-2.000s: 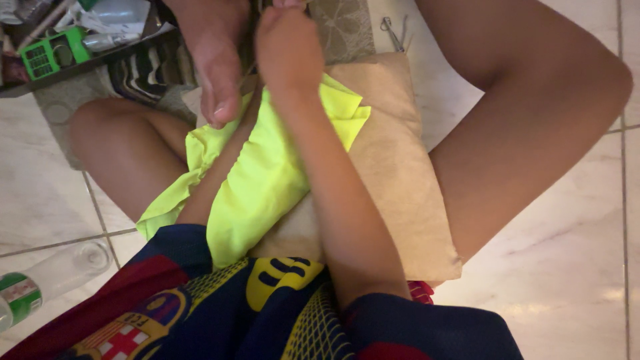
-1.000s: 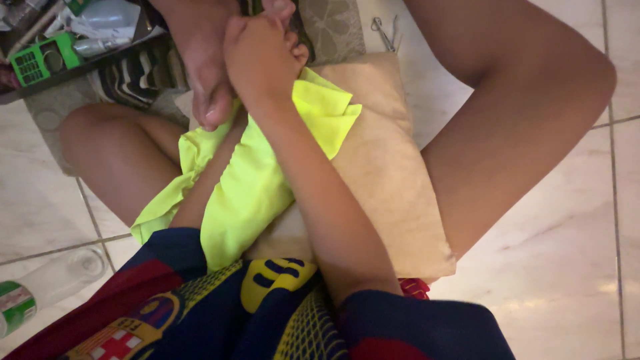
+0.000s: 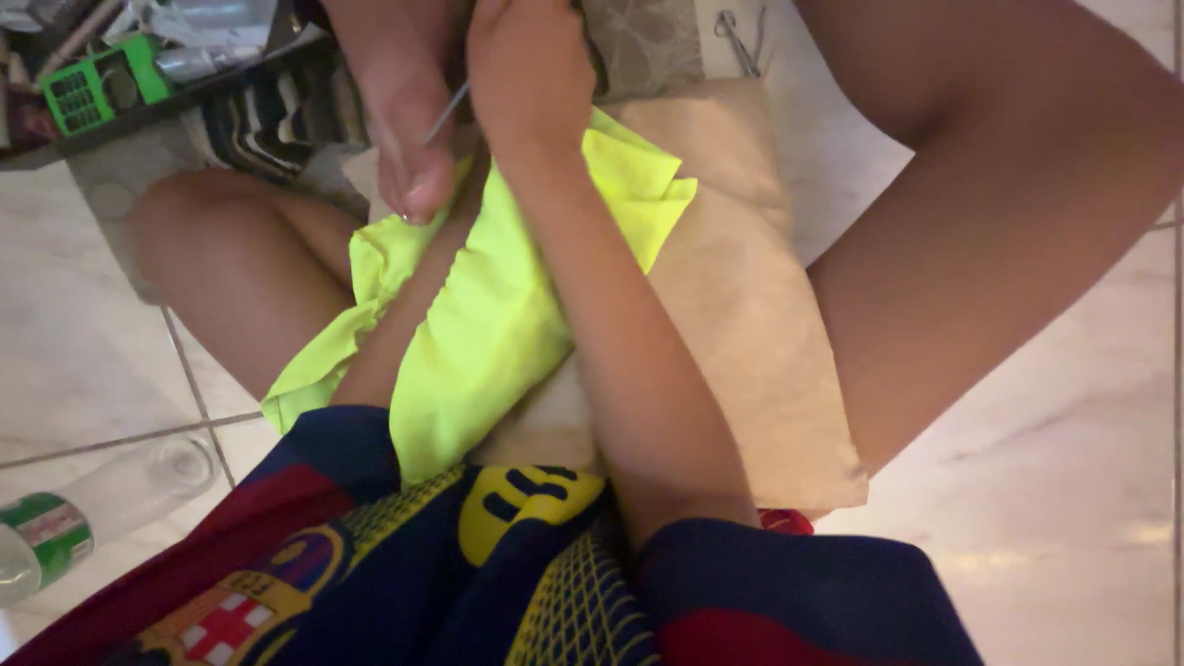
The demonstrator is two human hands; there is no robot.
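My right hand (image 3: 529,79) is curled at the top centre, beside a bare foot (image 3: 393,83) whose big toe points down toward me. A thin metal tool (image 3: 448,113) sticks out from my right hand's left edge, across the foot; its far end is hidden. My left forearm runs up under the foot and behind my right hand, so my left hand is hidden. A neon yellow cloth (image 3: 490,314) lies around my left forearm, over a beige cushion (image 3: 740,277) on my lap.
At the upper left is a dark tray (image 3: 185,104) with a green plastic basket (image 3: 106,85) and several small items. A plastic bottle (image 3: 120,495) lies on the tiles at left. Metal nippers or scissors (image 3: 737,42) lie beyond the cushion. My bent legs flank it.
My right hand has shifted up and to the right from a second ago, and its fingers no longer show at its right side. The thin metal tool now shows against the foot.
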